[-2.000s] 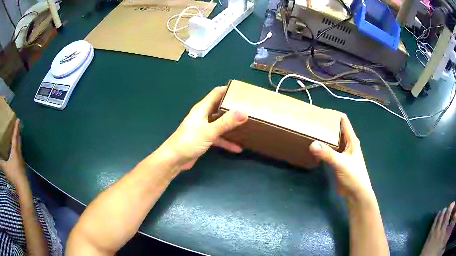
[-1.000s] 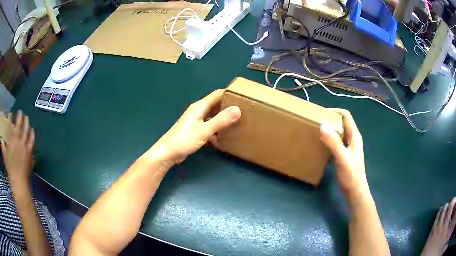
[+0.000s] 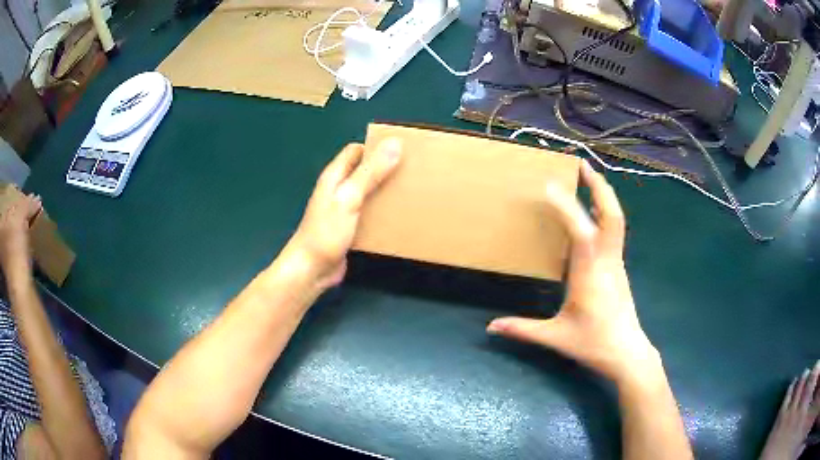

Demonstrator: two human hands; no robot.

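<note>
A closed brown corrugated box [image 3: 467, 202] is in front of me over the dark green bench, its broad flat face turned up toward me. My left hand [image 3: 346, 202] grips its left end, with the thumb on the broad face. My right hand [image 3: 589, 269] is at its right end, with fingers on the face and around the edge and the thumb spread away below the box. The underside of the box is hidden.
A white digital scale [image 3: 121, 130] stands at the left. A flat cardboard sheet [image 3: 261, 49], a white power strip [image 3: 396, 45], cables [image 3: 629, 166] and a grey vented case [image 3: 620, 63] with a blue tray [image 3: 683, 40] lie beyond. Neighbours' hands show at both sides; the left one [image 3: 18, 225] holds cardboard.
The box has turned so its broad face points up at me, and has shifted left. My right thumb has left the box face. The left neighbour's hand and cardboard have moved.
</note>
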